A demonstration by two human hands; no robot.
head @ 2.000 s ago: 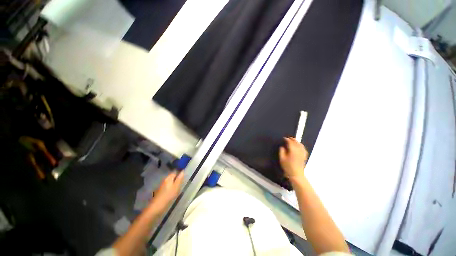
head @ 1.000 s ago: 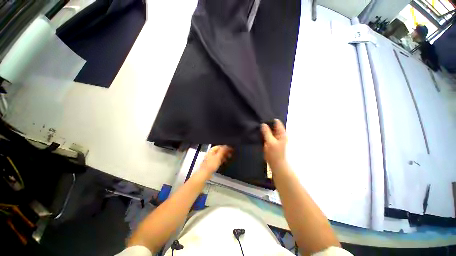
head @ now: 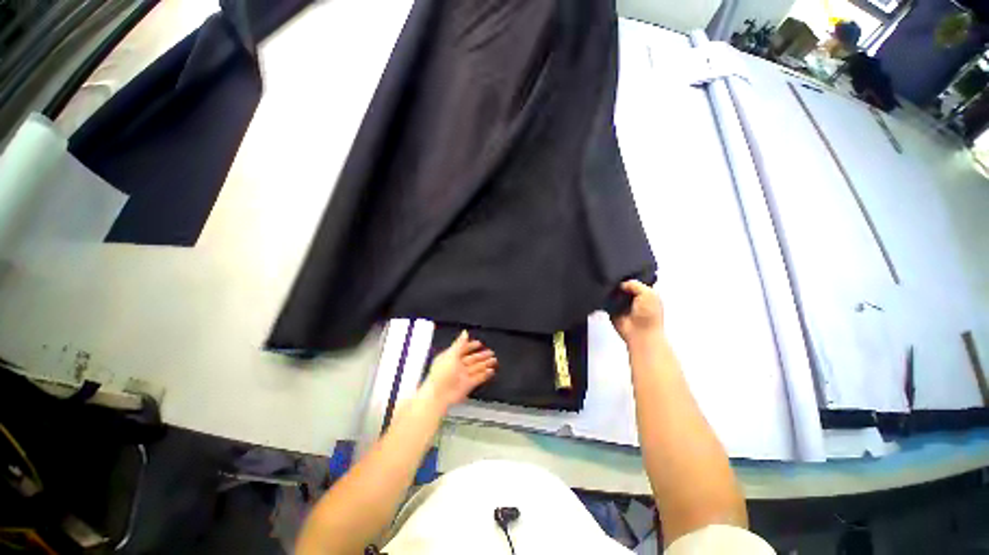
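A wide dark fabric ply (head: 488, 206) hangs loosely over the stack in the middle. My right hand (head: 638, 309) grips its near right corner, which sticks out past the stack onto the white paper. My left hand (head: 464, 371) is open, fingers apart, over the near end of the lower dark stack (head: 510, 374). A short yellowish ruler (head: 562, 361) lies on that stack near its right edge, its far end close to the ply's edge. The metal guide rail (head: 398, 374) shows only at its near end; the ply covers the rest.
A rumpled dark fabric piece (head: 179, 136) and a white roll (head: 30, 163) lie at left. A long white tube (head: 759, 249) lies right on white paper (head: 678, 217). A second lay (head: 846, 282) carries thin strips. Blue blocks (head: 342, 457) sit at the near table edge.
The ply first lay left of the rail. It was drawn over the rail and stack, and its right corner has moved further right with my right hand. My left hand has left the rail.
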